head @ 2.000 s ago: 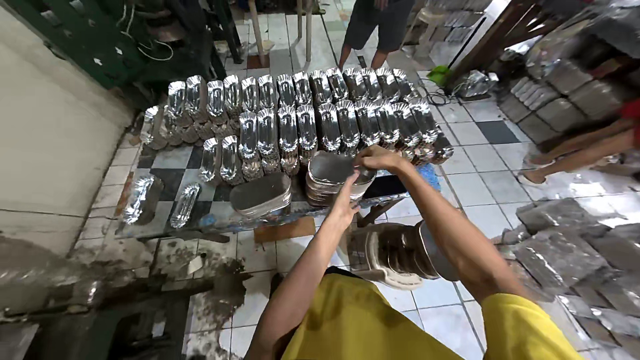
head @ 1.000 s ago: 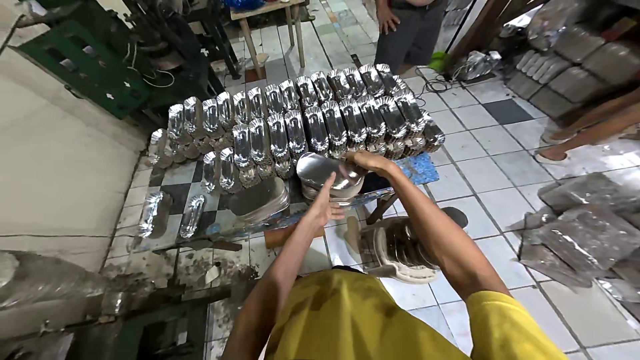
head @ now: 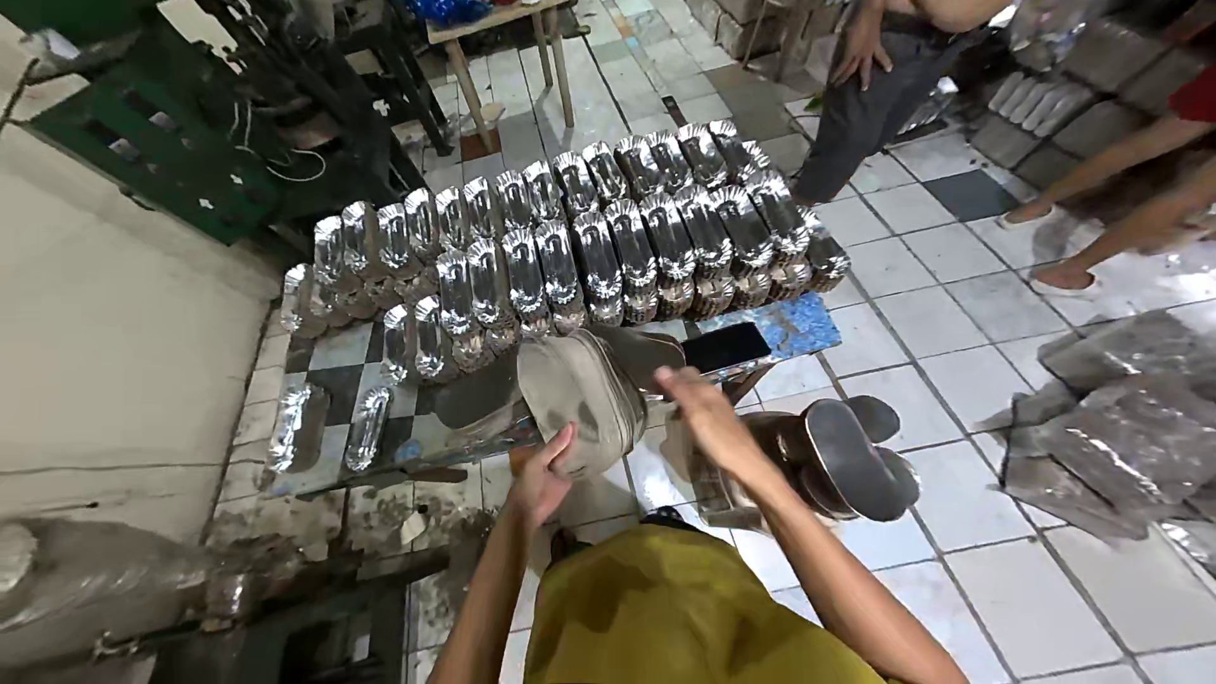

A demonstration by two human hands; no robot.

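A stack of flat oval metal sheets (head: 579, 399) is tilted up at the table's near edge, and my left hand (head: 543, 480) grips its lower side. My right hand (head: 708, 418) is just right of the stack, fingers apart, near another dark oval sheet (head: 646, 353); whether it touches that sheet I cannot tell. More flat ovals (head: 480, 394) lie left of the stack. Behind them, fluted foil molds (head: 598, 256) stand in rows of piles. Two foil piles (head: 369, 427) sit apart at the table's left end. A black phone-like slab (head: 727, 348) lies to the right.
More oval sheets (head: 860, 461) are piled below the table at the right. Plastic-wrapped bundles (head: 1121, 427) lie on the tiled floor. A person in dark trousers (head: 841, 114) stands behind the table; another person's legs (head: 1111, 190) are at the right. Green machinery (head: 161, 142) stands back left.
The stack of oval sheets, flat on the table before, is now tilted up in my left hand. My right hand has come off its top to the right side.
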